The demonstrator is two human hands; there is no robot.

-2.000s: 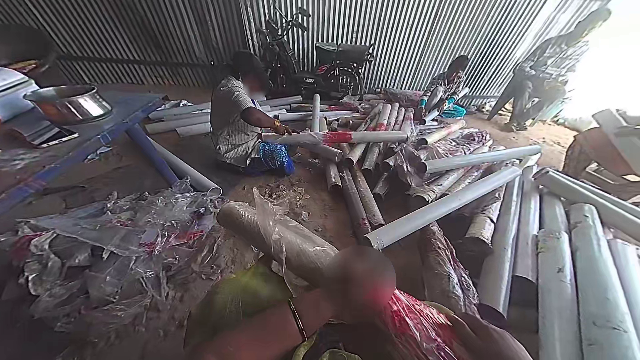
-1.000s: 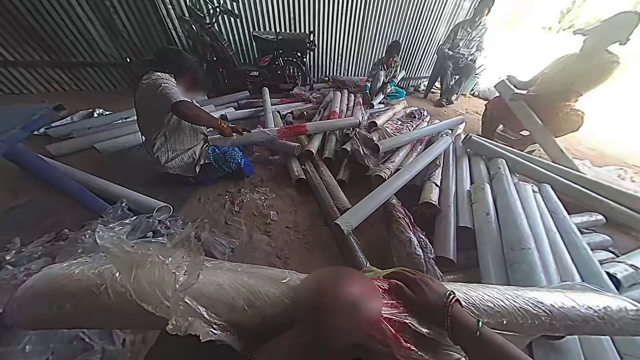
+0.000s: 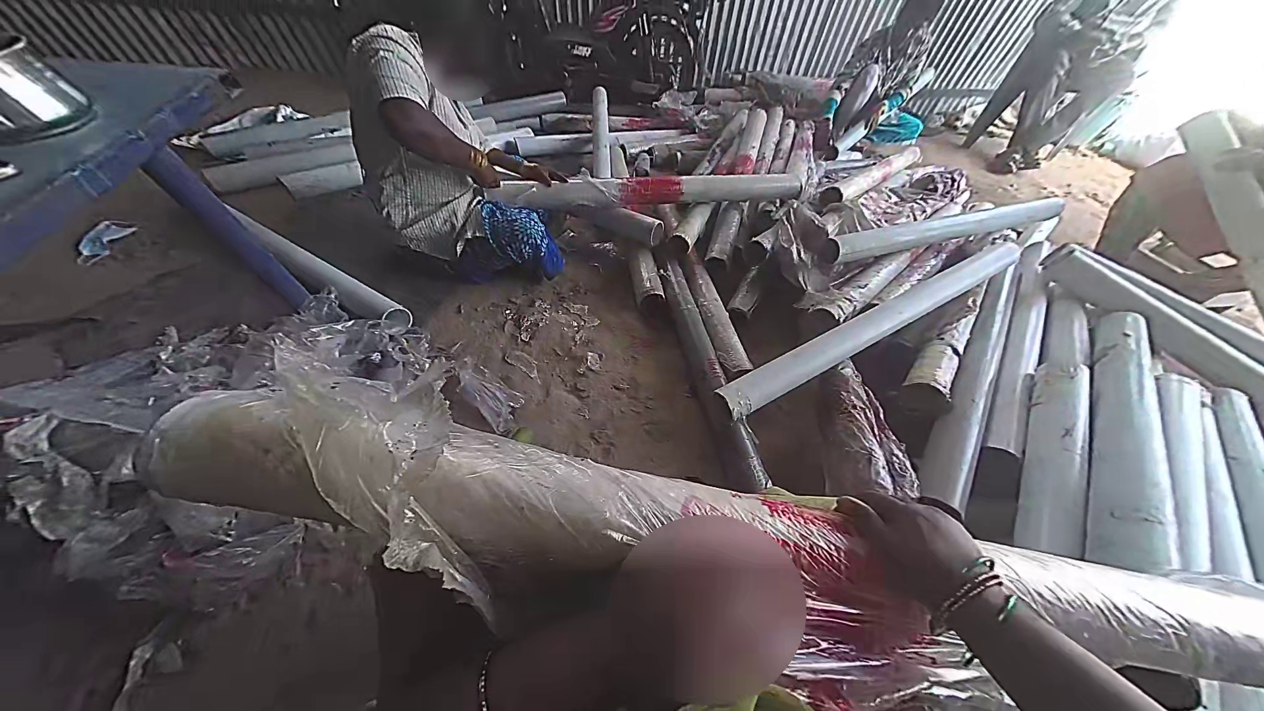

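Note:
A long pale tube in clear plastic film (image 3: 573, 494) lies across the front of me, slanting down to the right. Red staining (image 3: 820, 543) marks its middle. My right hand (image 3: 913, 553), with bangles at the wrist, rests over the tube and its film beside the red part; whether the fingers grip is unclear. A blurred round patch covers my left hand, whose forearm (image 3: 553, 657) comes in from below, close to the near side of the tube. Loose crumpled film (image 3: 365, 434) hangs around the tube's left part.
A seated person (image 3: 425, 148) handles a pale tube with a red band (image 3: 731, 188). Stacked tubes (image 3: 1131, 444) fill the right; one lies slanted (image 3: 869, 331) ahead. Scrap film (image 3: 89, 533) heaps at left, near a blue table (image 3: 109, 128). Other people sit farther back.
The view has swung right and then back left. The wrapped tube, lying near the bottom edge one second ago, now slants across the front, with my right hand still at its red part.

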